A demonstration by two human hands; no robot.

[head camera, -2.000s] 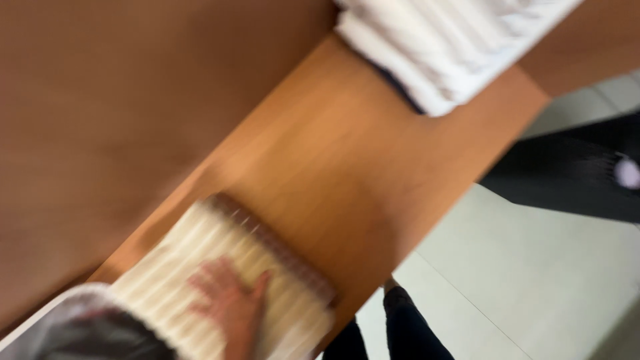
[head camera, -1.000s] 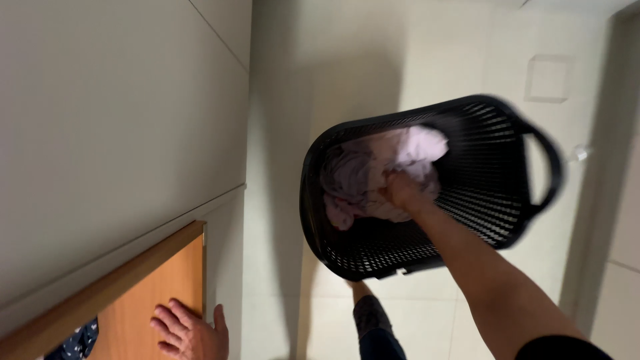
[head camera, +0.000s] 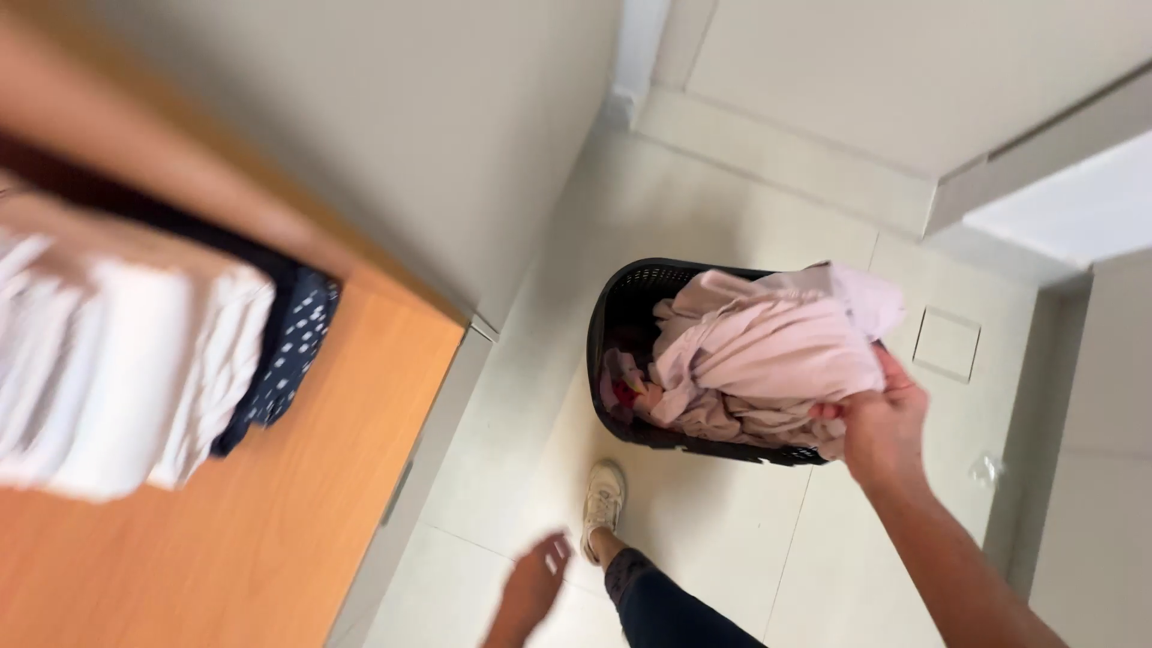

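My right hand (head camera: 886, 418) grips the edge of a pale pink cloth garment (head camera: 774, 346) that bunches up over the black plastic laundry basket (head camera: 639, 432). More crumpled fabric, with a small red patch, lies lower in the basket's left end. My left hand (head camera: 537, 576) hangs over the floor, below and left of the basket, near my shoe; its fingers are slightly curled and it holds nothing.
On the wooden shelf (head camera: 225, 531) at left stand folded white clothes (head camera: 126, 378) beside a dark blue patterned garment (head camera: 301, 346). A light cabinet panel (head camera: 423, 135) rises behind. My shoe (head camera: 605, 495) is on the tiled floor, just below the basket.
My right hand, down inside the basket a second ago, now lifts pink cloth at its right side. My left hand has left the wooden shelf. The view has swung.
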